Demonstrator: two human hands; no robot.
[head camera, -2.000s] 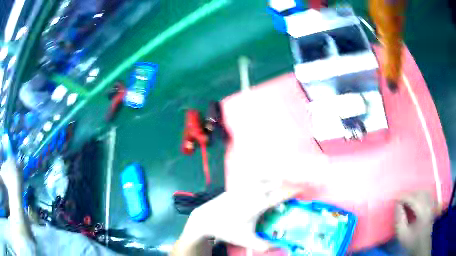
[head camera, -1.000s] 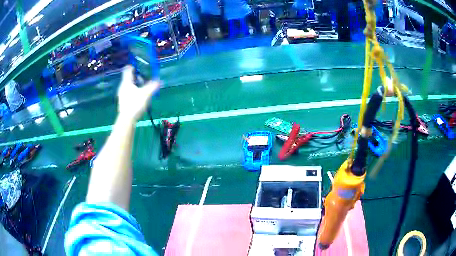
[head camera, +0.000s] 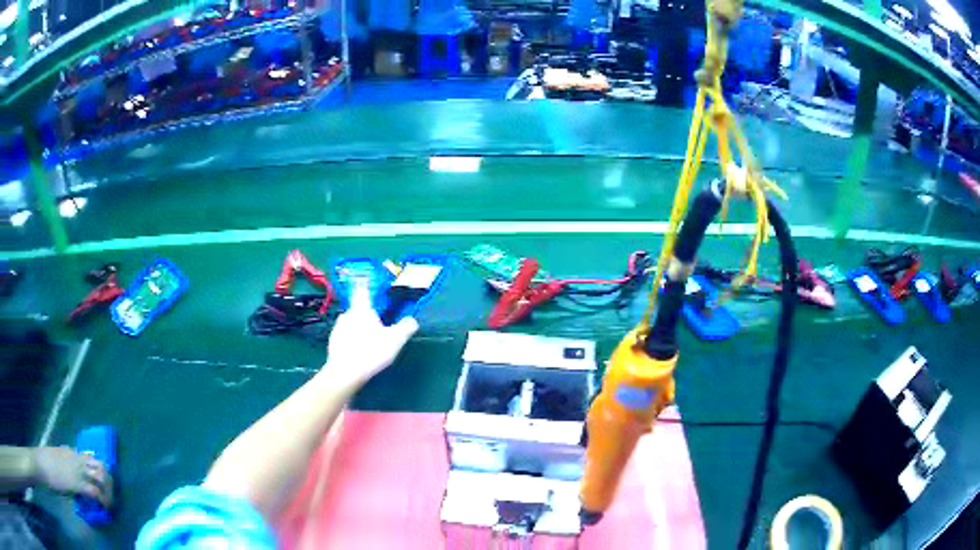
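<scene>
My left hand (head camera: 368, 342) reaches from the lower left, palm down. Its fingertips lie over a blue tester housing (head camera: 357, 276), and its thumb is apart, near the lower end of a second blue housing with a pale display (head camera: 417, 277). The fingers hide part of the first housing, so I cannot tell whether they grip it. My right hand is out of the picture. Red clamps (head camera: 292, 281) with a coiled black lead lie left of the housings. A green circuit board (head camera: 495, 261) and a red clamp (head camera: 520, 295) lie to their right.
The screw feeder (head camera: 520, 430) stands on the pink mat (head camera: 371, 462). The orange screwdriver (head camera: 627, 414) hangs beside it from yellow strands. A second feeder (head camera: 897, 430) and a tape roll (head camera: 806, 526) are at right. Another person's hand (head camera: 70, 473) rests on a blue housing (head camera: 97, 457) at lower left.
My left hand has come down and nearer from the bench's far side, where a blurred blue housing was at it. The display housing is now tilted, and another housing lies beside it.
</scene>
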